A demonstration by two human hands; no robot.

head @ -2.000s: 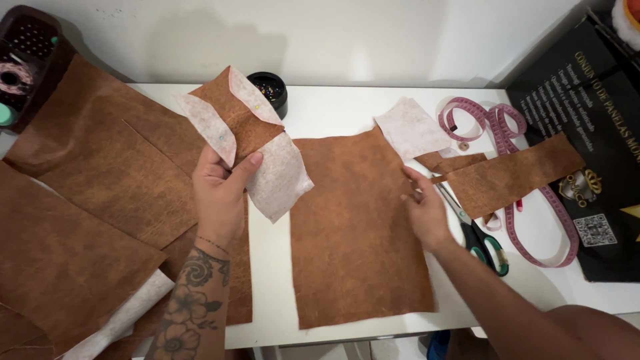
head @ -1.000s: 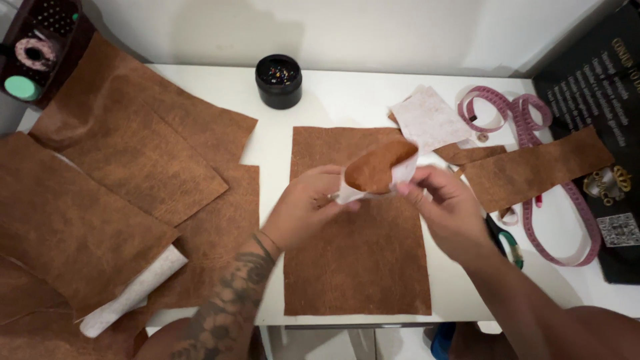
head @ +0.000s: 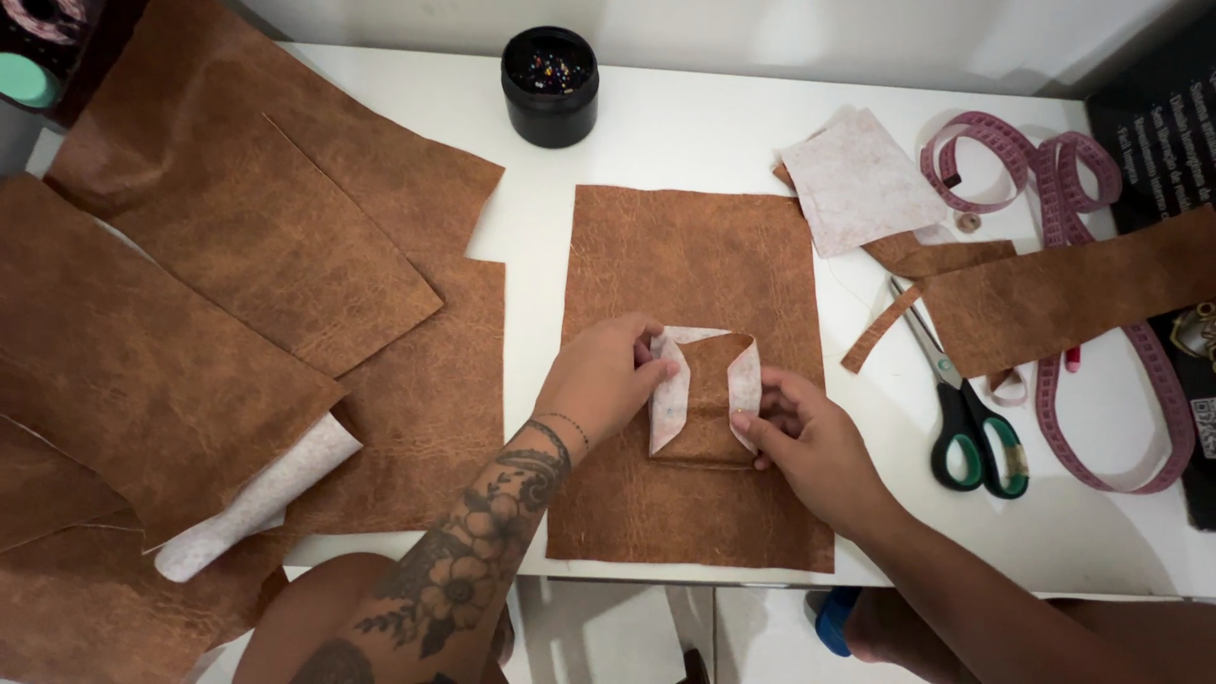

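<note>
A small folded piece of brown faux leather (head: 708, 389), its whitish backing turned outward along the sides, lies over a larger brown rectangle (head: 698, 256) on the white table. My left hand (head: 608, 375) pinches its left flap between thumb and fingers. At its right flap, my right hand (head: 798, 437) grips the edge, thumb on top and fingers at the side. Tiny pin heads seem to show on both flaps. Right of the rectangle lie scissors with black and green handles (head: 974, 437), their blades partly apart and pointing away from me.
Brown sheets (head: 380, 313) overlap at left, one with a rolled white edge (head: 261, 499). A black jar of small colorful pieces (head: 551, 95) stands at the back. A pink measuring tape (head: 1054, 190), a whitish square (head: 860, 180) and a brown strip (head: 1073, 294) lie right, beside a black box (head: 1140, 133).
The small piece, held up in my left hand at first, is now down on the large rectangle with both hands on it. My right hand has come to its right side.
</note>
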